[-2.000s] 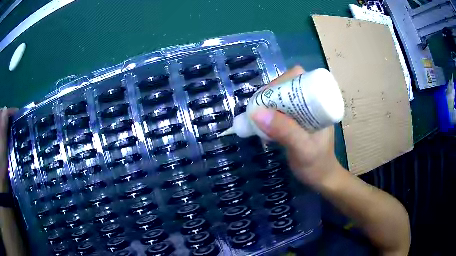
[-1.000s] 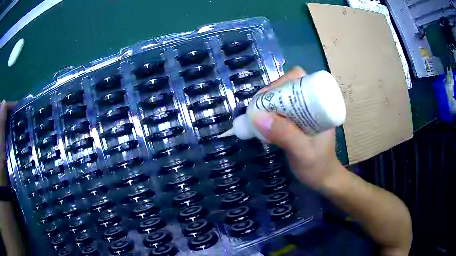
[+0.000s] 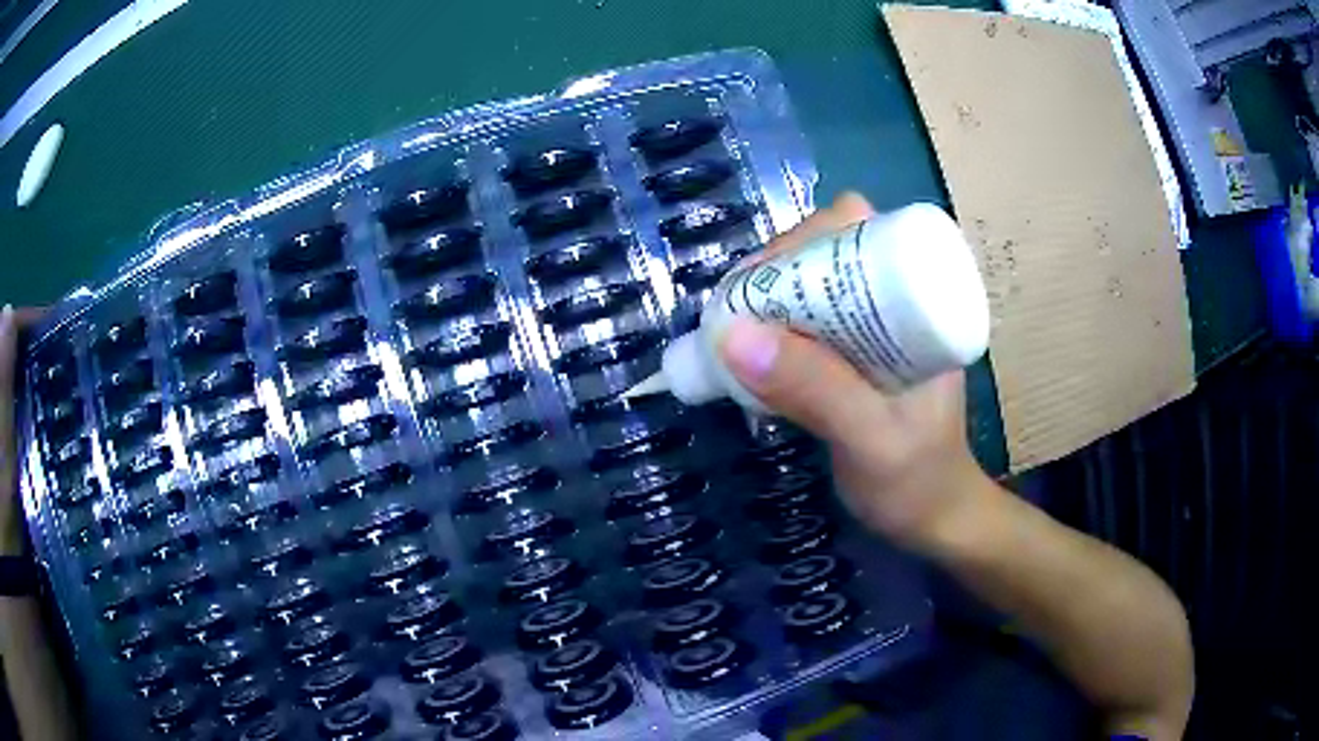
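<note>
A large clear plastic tray [image 3: 810, 171] holds rows of round black parts [image 3: 557, 165] with shiny centre pins. My right hand [image 3: 868, 420] is closed around a white squeeze bottle [image 3: 854, 297] with dark print. The bottle is tilted, its thin nozzle pointing down and left, with the tip at a black part in the second column from the right. My left hand [image 3: 12, 340] is at the far left edge beside the tray, mostly cut off; its fingers and any grip are not clearly visible.
A green mat [image 3: 434, 58] lies under the tray. A small white oval object [image 3: 41, 164] is at the upper left. A tan cardboard sheet [image 3: 1078, 246] lies right of the tray. A grey metal frame [image 3: 1193, 116] and a blue item [image 3: 1286, 275] are at the right edge.
The tray and cardboard sit higher in the picture than two seconds ago. The bottle stays in my right hand, and its nozzle tip is now at a part lower in the same column.
</note>
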